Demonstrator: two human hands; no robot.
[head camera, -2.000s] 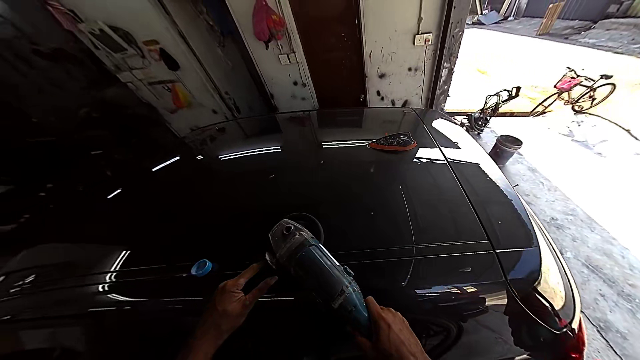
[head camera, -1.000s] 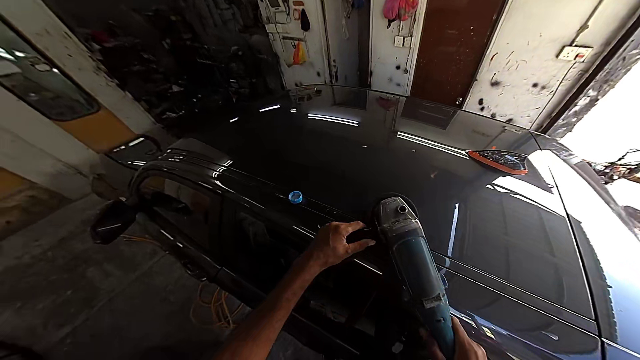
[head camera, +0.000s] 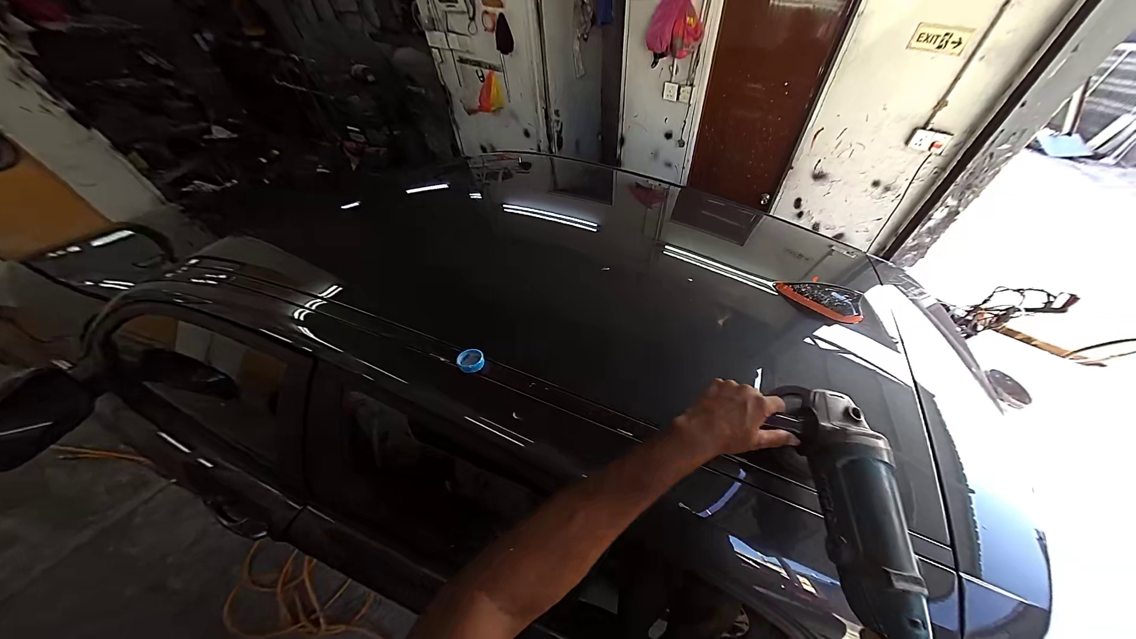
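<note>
My left hand (head camera: 729, 419) is closed on the side handle of a teal and grey rotary polisher (head camera: 865, 506), which lies over the near rear part of a black car's roof (head camera: 550, 302). The polisher's pad is mostly hidden under its head. Of my right hand (head camera: 874, 634) only a sliver shows at the bottom edge, under the rear of the polisher's body; its grip is mostly out of view. A small blue round cap (head camera: 470, 360) rests near the roof's side edge. Farther back on the roof, a shark-fin antenna (head camera: 821, 300) has orange masking tape around its base.
A side mirror (head camera: 44, 408) juts out at the left. An orange hose or cable (head camera: 293, 595) lies coiled on the floor beside the car. Behind the roof stand a brown door (head camera: 768, 98) and a wall with sockets (head camera: 929, 140). Bright ground lies outside at the right.
The view has swung left and back partly. Both hands have kept with the polisher, which now sits farther from the blue cap, toward the car's rear, than one second ago.
</note>
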